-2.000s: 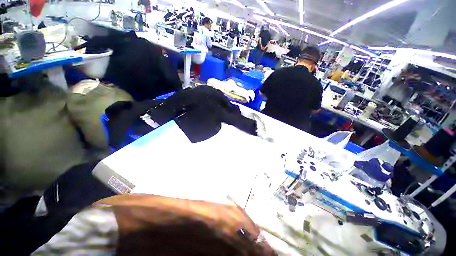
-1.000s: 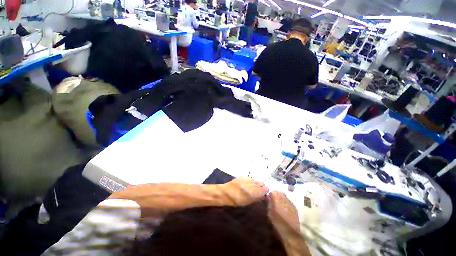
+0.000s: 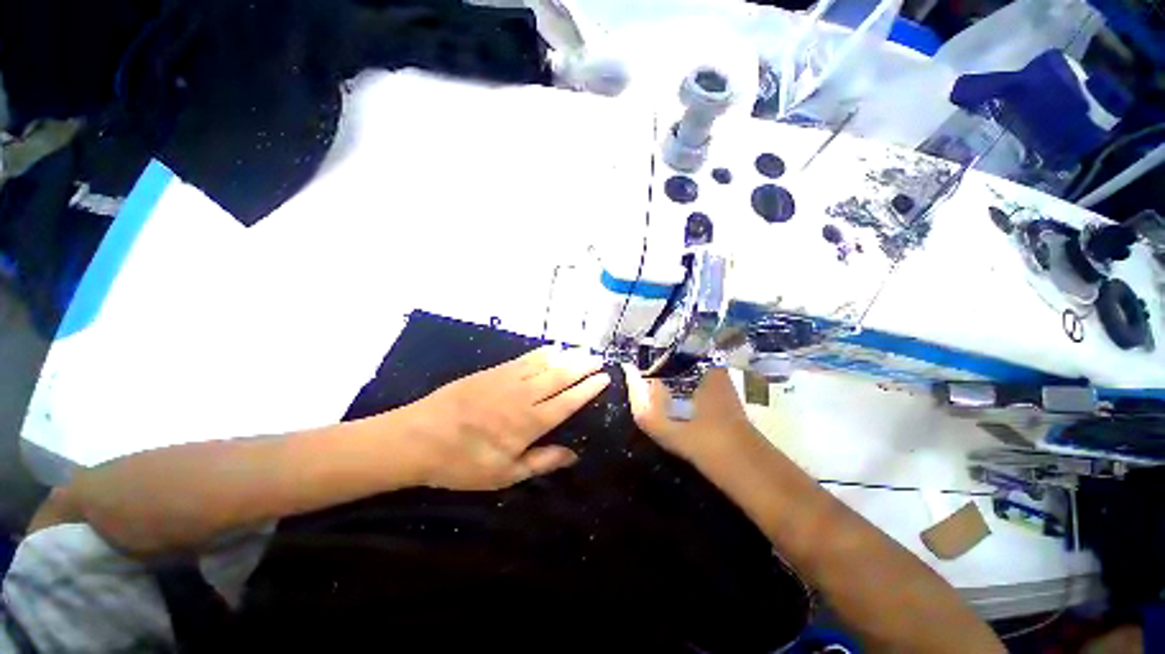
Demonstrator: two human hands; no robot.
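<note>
A large black garment panel (image 3: 562, 524) with lint specks lies on the white table and hangs over its front edge. My left hand (image 3: 505, 415) lies flat on it with the fingers spread, fingertips near the needle area. My right hand (image 3: 690, 415) is at the right of the panel, its fingertips on the cloth edge close beside the presser foot area. The needle and foot are partly hidden by the fingers and a curved metal guard (image 3: 703, 307). The white sewing machine head (image 3: 882, 256) with a blue stripe stands behind my right hand.
A black garment pile (image 3: 243, 90) lies at the upper left, over the table's back edge. A small brown tab (image 3: 956, 530) lies on the table at the right. A grey upright cylinder (image 3: 696, 115) stands on the machine head. A dark blue item (image 3: 1037, 109) lies at the upper right.
The view has tilted down and closer to the machine. The black panel now shows broadly under my hands. My left hand has flattened out on the cloth.
</note>
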